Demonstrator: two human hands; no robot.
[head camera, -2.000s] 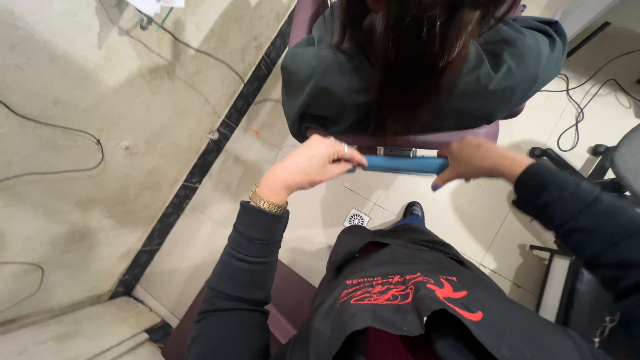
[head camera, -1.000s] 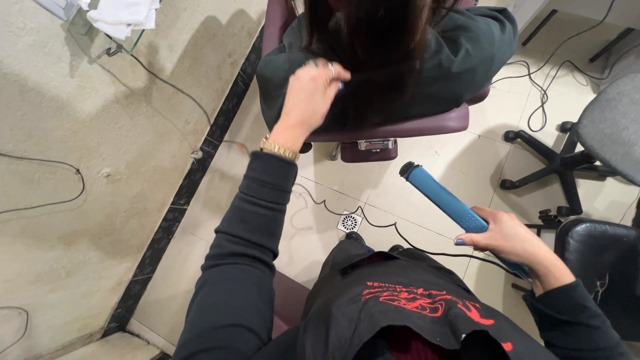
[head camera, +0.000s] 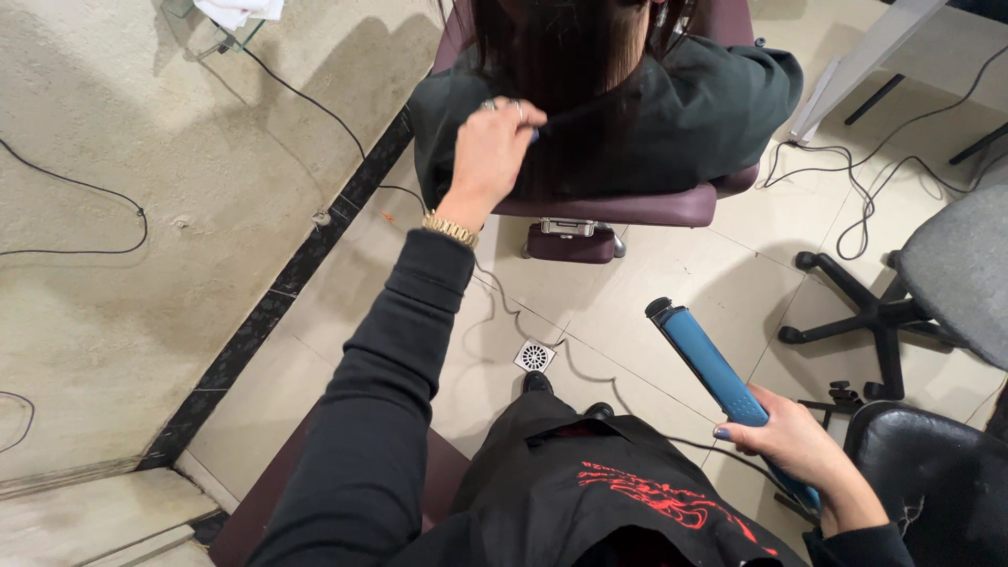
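A person with long dark hair (head camera: 579, 87) sits with their back to me in a maroon salon chair (head camera: 630, 206), wearing a dark cape (head camera: 693, 126). My left hand (head camera: 492, 146), with rings and a gold watch at the wrist, is at the left side of the hair, thumb and fingers pinched together. Whether strands lie between them is hard to tell. In my right hand (head camera: 791, 437), low at the right and away from the hair, is a blue hair straightener (head camera: 713, 362), its tip pointing up and left. Its dark cord runs behind my apron's edge.
The cord (head camera: 587, 374) crosses the tiled floor by a drain (head camera: 535, 357). At the right are a grey seat (head camera: 961, 268) on a wheeled base, a black padded seat (head camera: 937, 472) and loose cables (head camera: 866, 197). A wall (head camera: 197, 197) with a glass shelf (head camera: 236, 35) stands at the left.
Two seconds ago both hands were at the blue straightener below the chair's back. My left hand has since moved up to the hair, and my right hand has carried the straightener down to the right.
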